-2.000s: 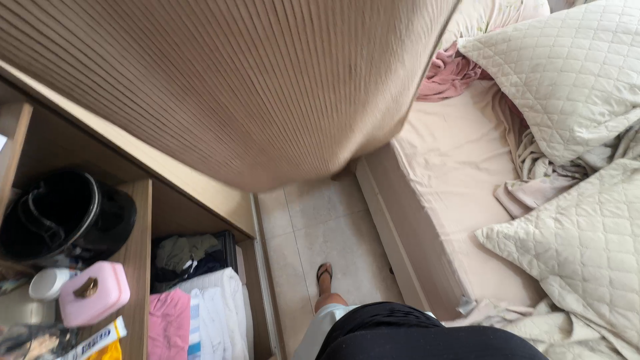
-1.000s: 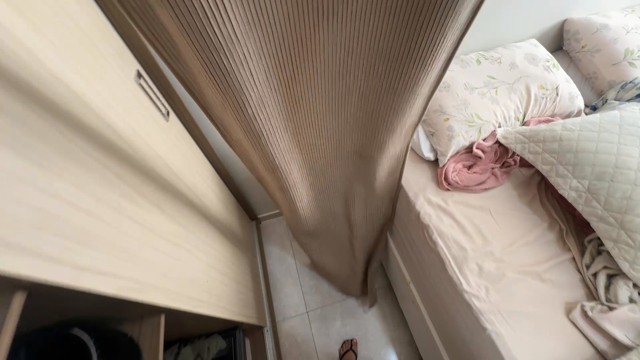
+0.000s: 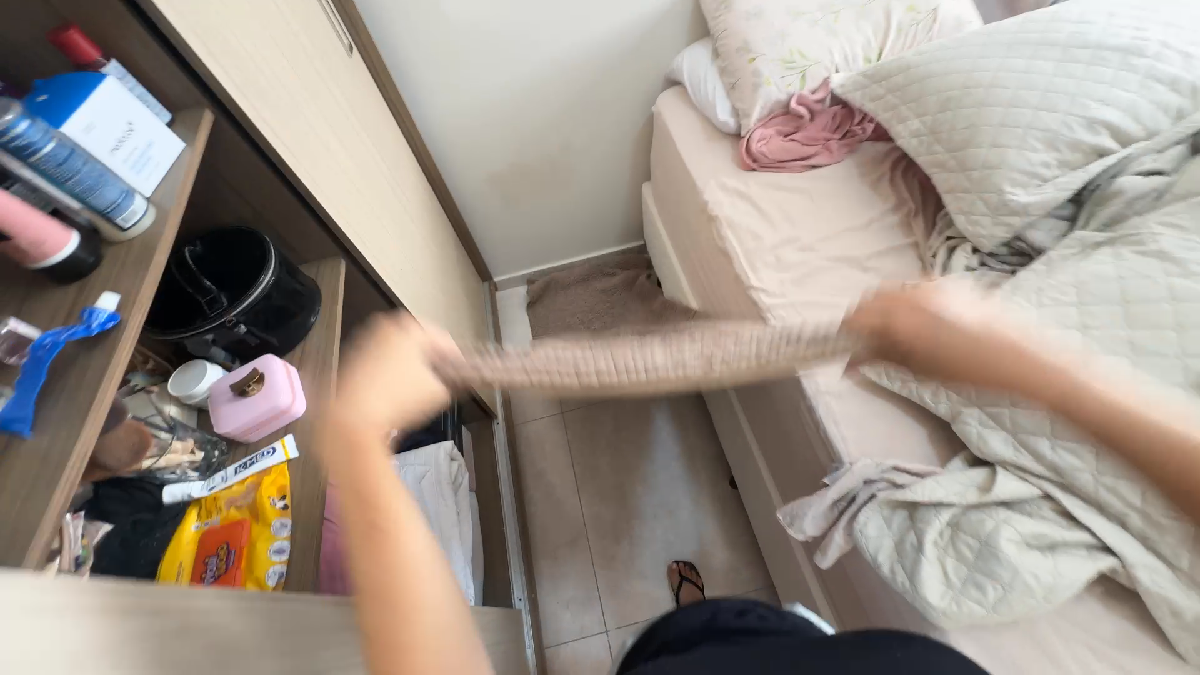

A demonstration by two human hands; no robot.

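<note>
A brown ribbed cloth [image 3: 656,361] is stretched between my two hands, its top edge held about level and its lower part seen nearly edge-on and blurred. My left hand [image 3: 389,375] grips its left end, in front of the wardrobe shelves. At the right end, above the side of the bed, my right hand [image 3: 914,328] is closed on the cloth. Both hands are smeared by motion, so single fingers do not show.
An open wardrobe on the left has shelves [image 3: 323,309] with a black round case [image 3: 234,291], a pink box [image 3: 256,398] and bottles. On the right is a bed [image 3: 806,244] with a quilted cover [image 3: 1031,112]. A brown mat [image 3: 600,300] lies on the tiled floor by the wall.
The cloth hung wide and long across the view before; now it is a narrow band between my hands. Both hands have come into view, and the mat shows beyond the cloth.
</note>
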